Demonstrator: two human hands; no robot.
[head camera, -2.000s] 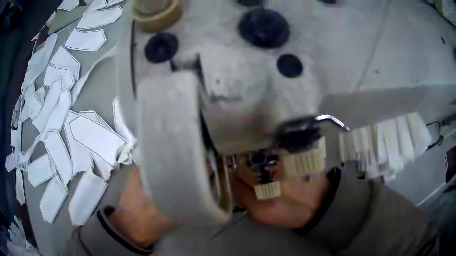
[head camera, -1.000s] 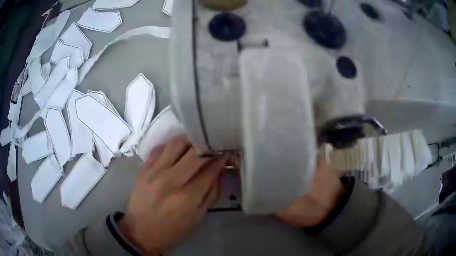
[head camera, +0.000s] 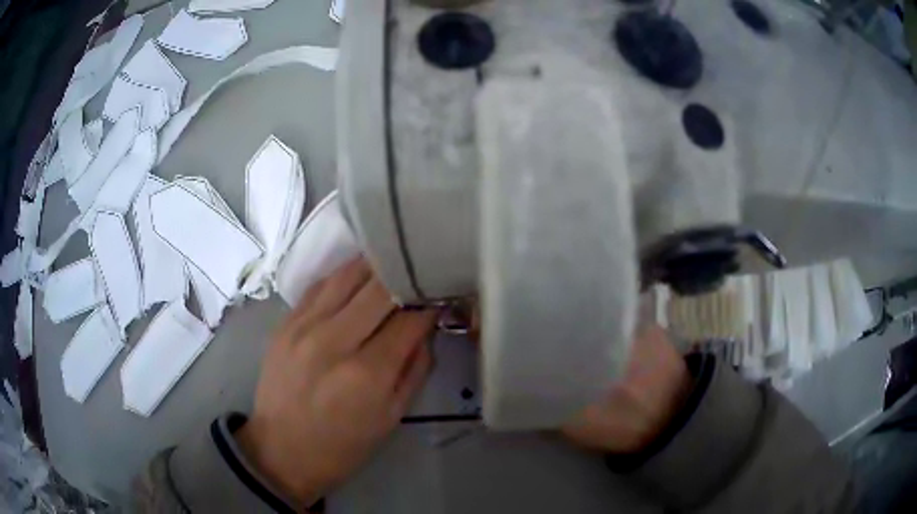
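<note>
The off-white sewing machine head (head camera: 432, 181) fills the centre, with its rounded cover (head camera: 555, 251) in front. My left hand (head camera: 337, 376) lies on the bed left of the needle area, its fingers over a white fabric piece (head camera: 320, 251) that runs under the head. Whether the fingers grip it or only press it cannot be told. My right hand (head camera: 638, 392) is partly hidden behind the cover; its fingers and anything in them are out of sight. The needle plate (head camera: 452, 387) shows between the hands. The needle itself is not clearly seen.
Several white pointed pieces (head camera: 206, 236) lie overlapping on the grey table (head camera: 251, 120) at the left, with a long white band (head camera: 236, 72) among them. A fanned bunch of white folded strips (head camera: 804, 306) lies at the right under the machine arm. A bent silver lever (head camera: 761, 247) sticks out above it.
Over two seconds the view has shifted, so the head appears further right. My left hand, earlier mostly behind the cover, now shows on the fabric piece. Little differs from one second ago.
</note>
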